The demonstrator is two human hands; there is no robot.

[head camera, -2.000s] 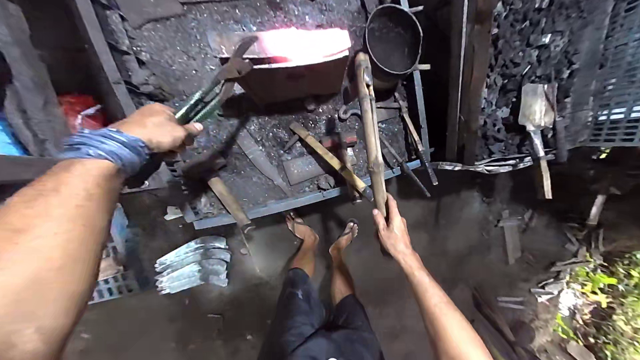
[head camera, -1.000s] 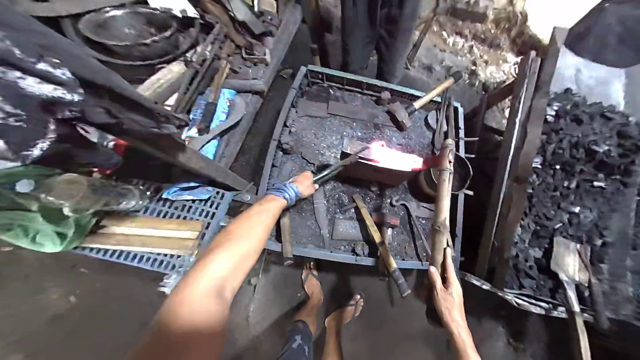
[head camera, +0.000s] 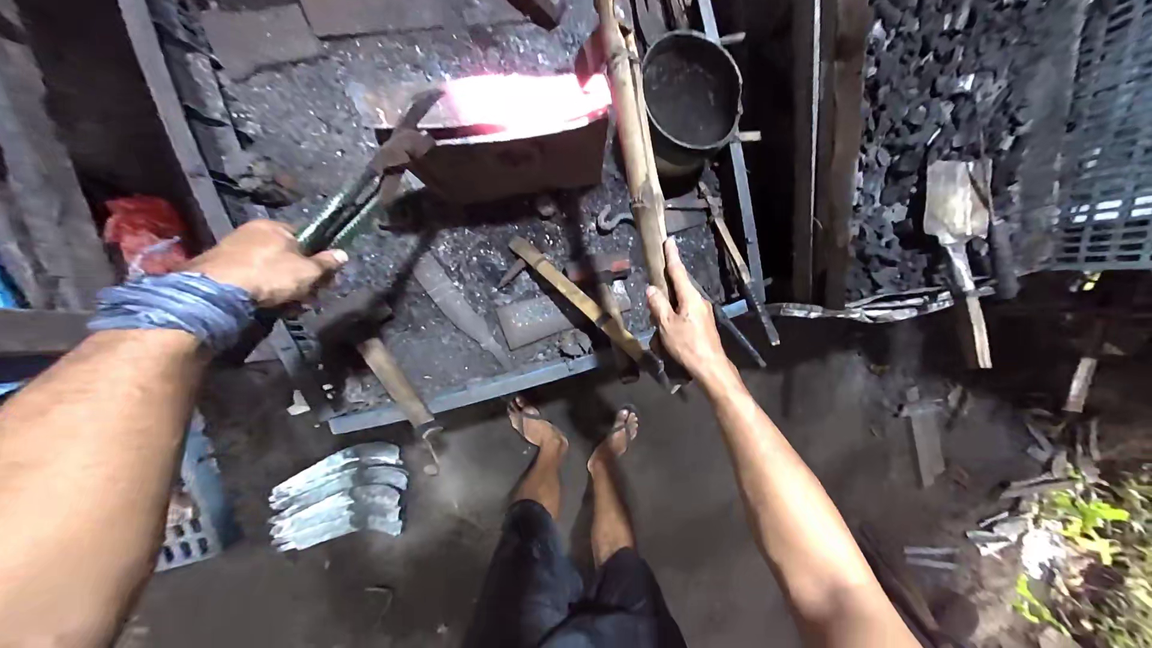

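My left hand [head camera: 270, 270], a blue cloth band at its wrist, is closed around the green handles of metal tongs [head camera: 364, 184]. The tongs' jaws reach the left end of a glowing hot metal piece [head camera: 531, 101], which lies over a dark steel block [head camera: 517, 166]. My right hand [head camera: 686, 319] grips the lower end of a bamboo pole [head camera: 641, 171]. The pole runs up past the right end of the glowing piece, beside a round metal pot [head camera: 691, 90]. Glare hides the glowing piece's exact shape.
On the metal-edged work surface [head camera: 468, 391] lie a wooden-handled hammer [head camera: 396, 382], a flat wooden bar [head camera: 576, 292], a blade-shaped metal piece [head camera: 459, 306] and tongs [head camera: 738, 256]. Curved metal blades [head camera: 337, 495] rest on the ground. A small shovel [head camera: 958, 202] lies on charcoal [head camera: 918, 117] at right.
The view has shifted strongly since one second ago. Both hands keep their hold on the tongs and the pole. The hammer seen at the block's far side a second ago is mostly out of view.
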